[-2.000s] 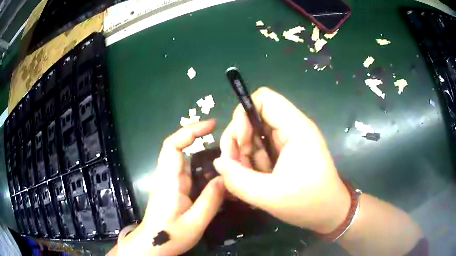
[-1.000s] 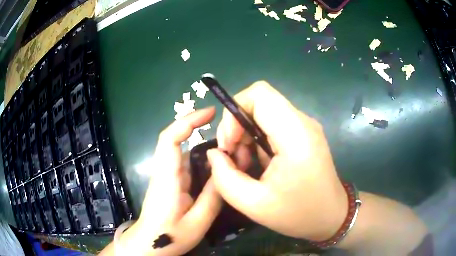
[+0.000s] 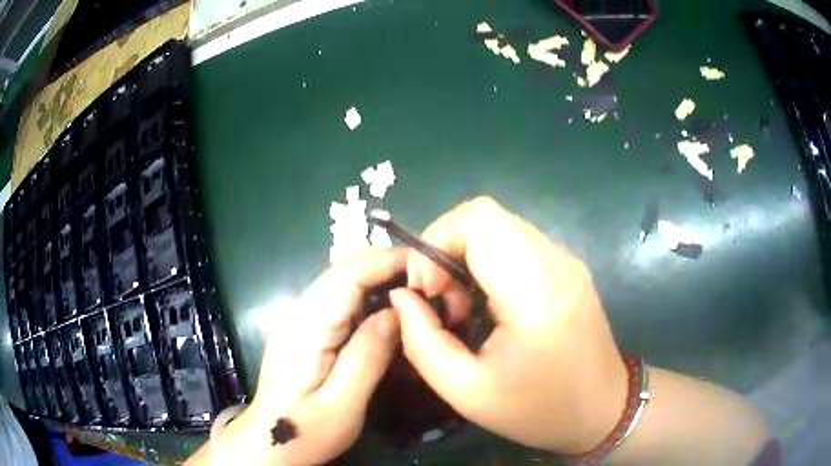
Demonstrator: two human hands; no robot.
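Note:
A black phone housing (image 3: pixel 415 400) is low between my two hands, mostly hidden by them and dark. My left hand (image 3: pixel 319 355) grips its upper left part, thumb and fingers curled in. A black patch (image 3: pixel 283 430) sticks to my left wrist area. My right hand (image 3: pixel 519 328) holds black tweezers (image 3: pixel 424 247) slanting up to the left; their lower part is hidden in the hand. My right fingertips meet my left fingertips over the housing's top end. White liner scraps (image 3: pixel 349 227) lie just beyond my left hand.
A large black blister tray (image 3: pixel 202 273) of housings is at left, with a tan sheet (image 3: pixel 68 96) beyond it. A red-rimmed smartphone (image 3: pixel 616 36) is at top right. Cream scraps (image 3: pixel 694 157) lie at right on the green surface. Another black tray (image 3: pixel 791 82) is at the right edge.
The tweezers have tipped lower and more level. My left fingers have closed in toward my right fingertips, covering more of the housing. The view has shifted slightly, showing more of the smartphone than one second ago.

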